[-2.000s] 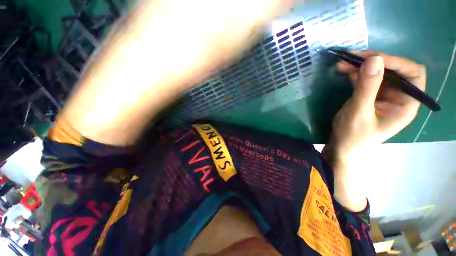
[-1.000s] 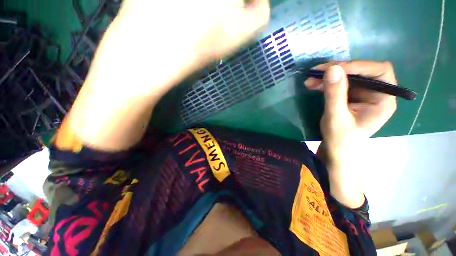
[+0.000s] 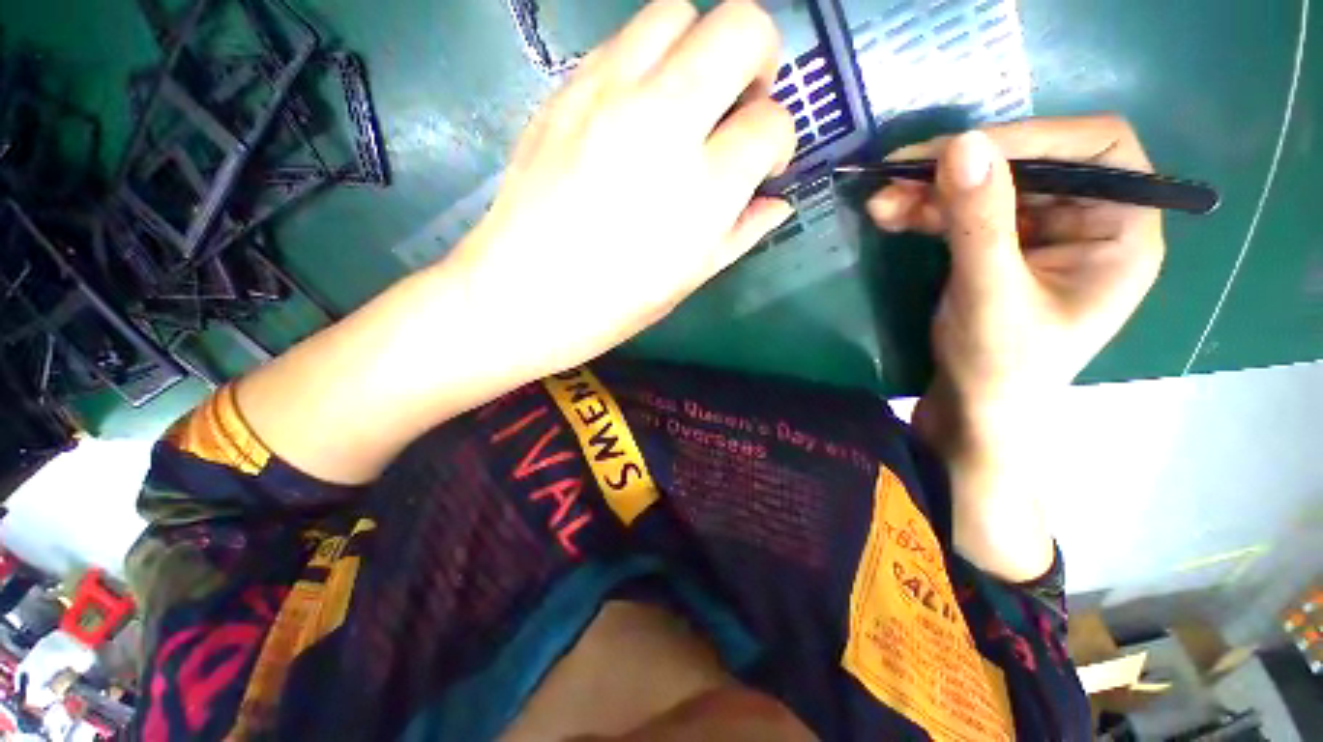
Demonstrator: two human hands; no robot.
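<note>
My left hand (image 3: 653,174) holds a black plastic frame (image 3: 849,80) at its lower left part; the fingers hide much of the frame. My right hand (image 3: 1037,247) holds black tweezers (image 3: 1110,184) like a pen, with the tip at the frame's lower edge, close to my left fingertips. Whether the tip holds a piece is too small to tell. The pale backing sheet (image 3: 965,58) lies under the frame and my left hand. Dark adhesive pieces show through the frame's opening.
A tangled pile of black frames (image 3: 218,145) lies at the left on the green mat (image 3: 450,87). Part of another frame (image 3: 534,36) shows at the top. A thin pale line (image 3: 1259,218) crosses the mat at the right. Red bins (image 3: 95,609) and cardboard boxes (image 3: 1117,674) stand below.
My left hand has come down and right, and a black frame now shows in it over the sheet. The tweezers' tip has moved to the frame. More of the frame pile is visible.
</note>
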